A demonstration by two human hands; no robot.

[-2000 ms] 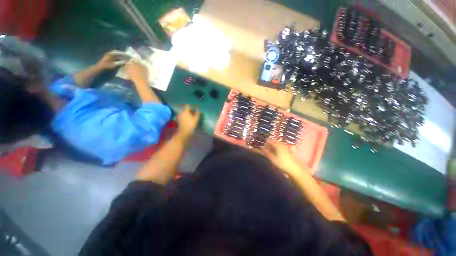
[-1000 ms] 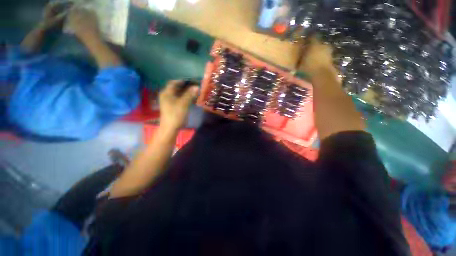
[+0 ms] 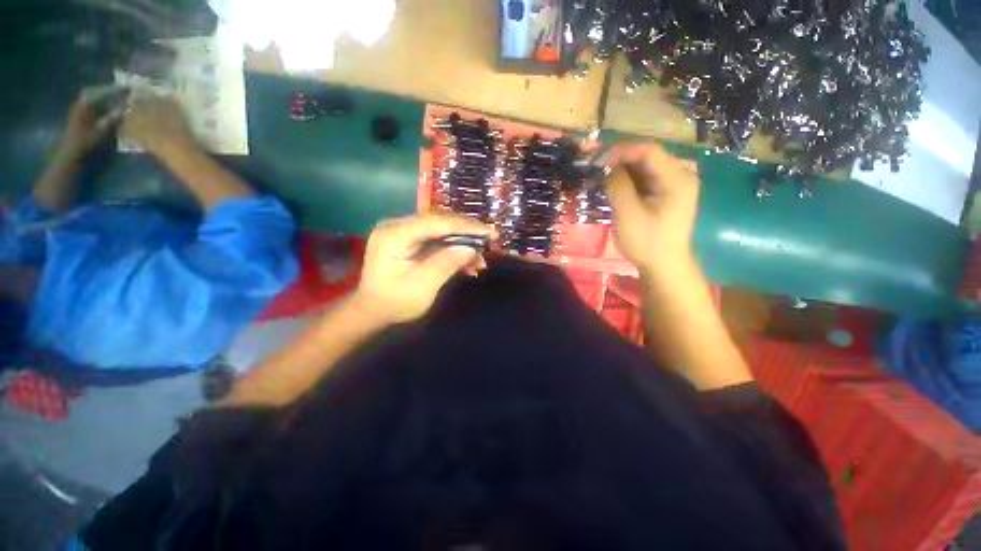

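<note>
My left hand [image 3: 414, 264] is at the near left edge of the parts tray and holds a dark assembly [image 3: 457, 242] with a shiny edge between its fingers. My right hand [image 3: 654, 199] is over the tray's right part, its fingertips pinching a small dark and silver assembly [image 3: 586, 170]. The red-orange parts tray [image 3: 428, 161] holds rows of black-and-silver pieces [image 3: 535, 199] in columns. My right hand partly hides the right column. Fine detail of the held pieces is blurred.
A large loose heap of pieces [image 3: 753, 75] lies beyond, on cardboard [image 3: 452, 54], beside a blue-and-dark box [image 3: 530, 32]. A white sheet [image 3: 936, 118] is at right. A coworker in blue [image 3: 161, 280] works at left near a printed sheet [image 3: 210, 92]. Red crates [image 3: 893, 452] stand lower right.
My right hand has come back from the heap to over the tray with a piece. My left hand has moved right, to the tray's near edge. The view has shifted.
</note>
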